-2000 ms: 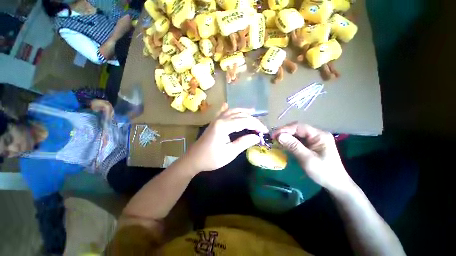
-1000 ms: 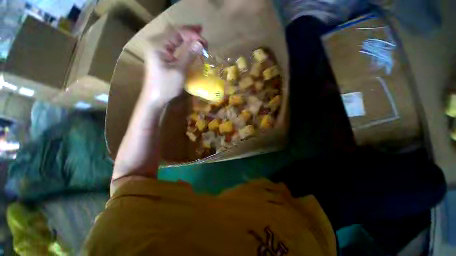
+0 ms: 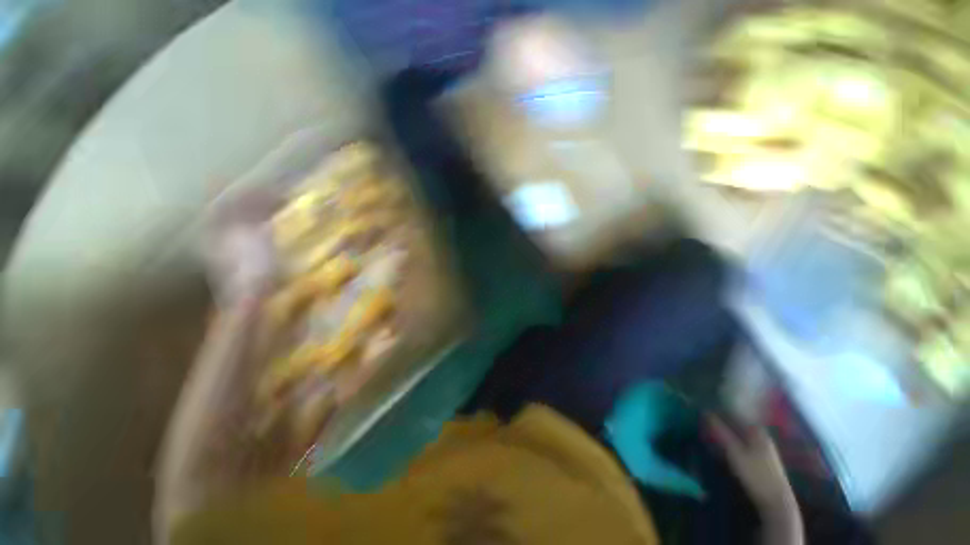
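Note:
The whole view is badly motion-blurred. My left hand [image 3: 245,250] is a pale smear over the left side of the open brown carton [image 3: 410,389]; its fingers and anything in them cannot be made out. Many small yellow and orange bagged toys [image 3: 346,277] lie in the carton, right beside that hand. My right hand [image 3: 750,458] is low at the right, near the table edge and blurred; whether it holds anything cannot be told.
A yellow heap of toys [image 3: 798,96] lies on the table at the upper right, with a greyish bag stack [image 3: 814,282] below it. A shallow cardboard tray [image 3: 596,218] with a pale label lies at the upper middle. Part of a green thing [image 3: 649,436] shows near my lap.
The view has swung towards the table, bringing its heap and my right hand into view. The yellow toy that hung from my left hand over the carton can no longer be made out there.

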